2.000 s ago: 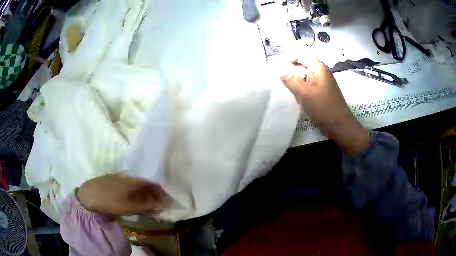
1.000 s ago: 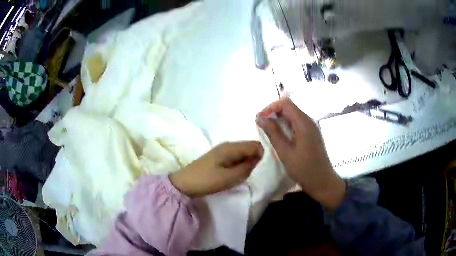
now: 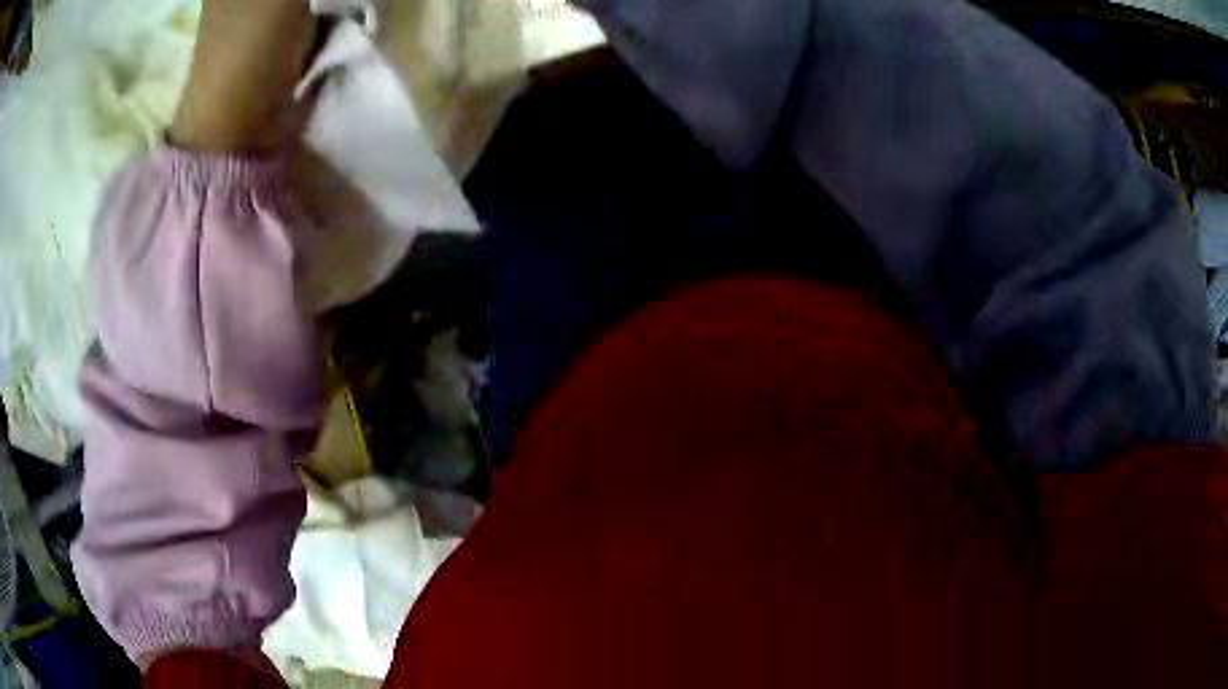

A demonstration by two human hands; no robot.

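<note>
The white to cream garment cloth (image 3: 67,189) lies in a crumpled heap at the upper left. A pale flap of cloth (image 3: 384,135) hangs beside my left wrist. My left hand (image 3: 256,61) is cut off by the top edge; mainly the wrist shows above a pink sleeve cover, so its fingers and grip are hidden. My right hand is out of the picture beyond the top edge; only its grey-violet sleeve (image 3: 943,162) shows at the upper right.
My red clothing (image 3: 754,498) fills the lower middle. More white cloth (image 3: 357,586) lies low at the left, below the table level, near a yellowish edge. Dark clutter lies between it and my body. Part of a fan seems to show at the far left edge.
The view has tipped down towards my body, so the machine, scissors and table rule are out of the picture. My hands, near each other at the cloth before, are now at or beyond the top edge.
</note>
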